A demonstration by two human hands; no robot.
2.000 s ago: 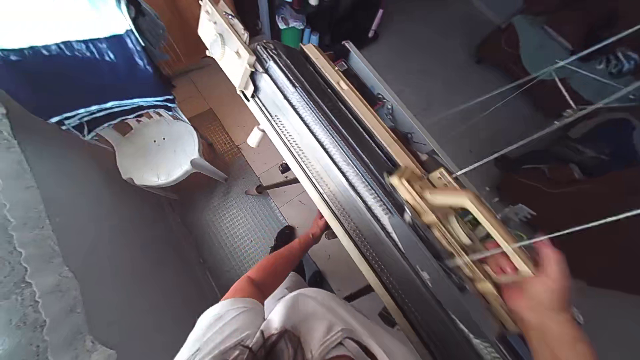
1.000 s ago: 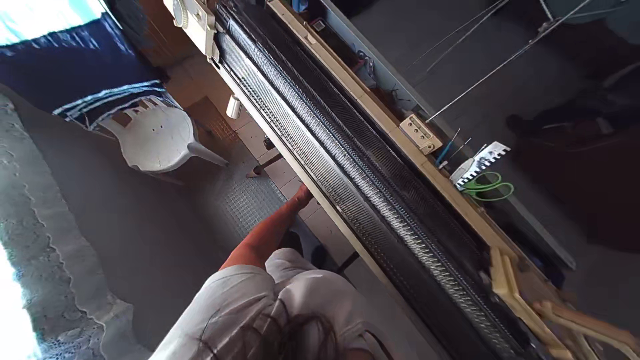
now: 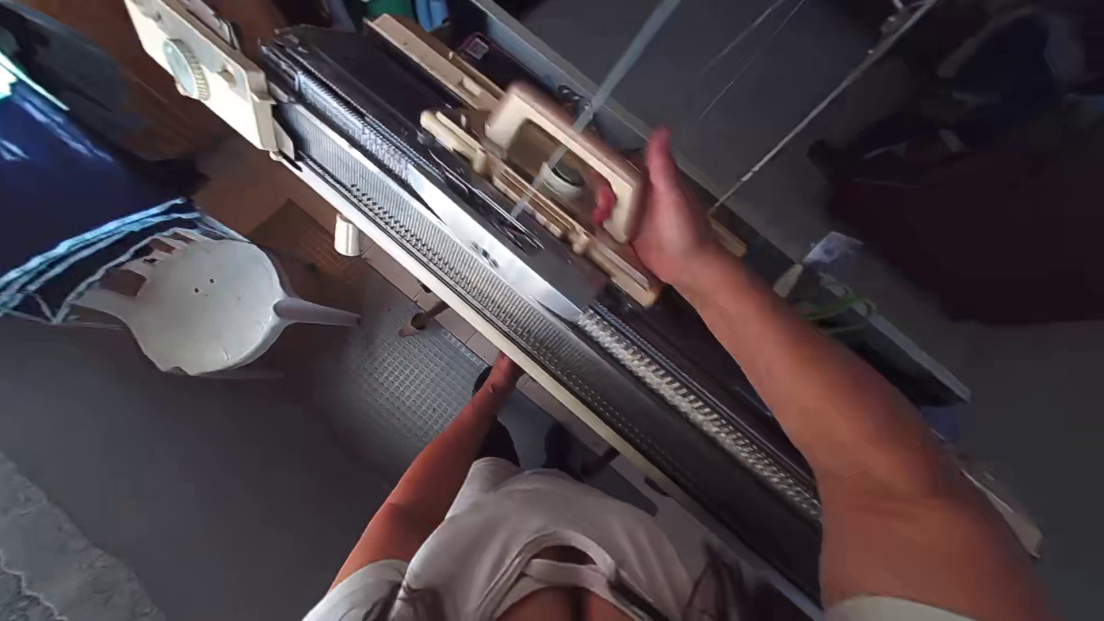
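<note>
A long knitting machine (image 3: 517, 302) with rows of metal needles runs diagonally across the view. My right hand (image 3: 668, 216) grips the cream handle of the knitting machine carriage (image 3: 569, 155), over the upper middle of the needle bed. A strand of yarn (image 3: 625, 69) comes down to the carriage. Pale knitted stitches (image 3: 690, 397) lie along the needles to the lower right of it. My left hand (image 3: 503, 373) is at the machine's near edge, its fingers hidden below the bed, so its grip does not show.
A second cream carriage with a dial (image 3: 185, 69) sits at the bed's far left end. A white plastic chair (image 3: 207, 302) stands at the left, with blue cloth (image 3: 86, 190) over its back. Behind the bed are a long tray (image 3: 914, 358) and a green-handled tool (image 3: 837, 306).
My right hand and the carriage, at the lower right edge one second ago, have moved up and left along the bed. My left hand remains at the near edge.
</note>
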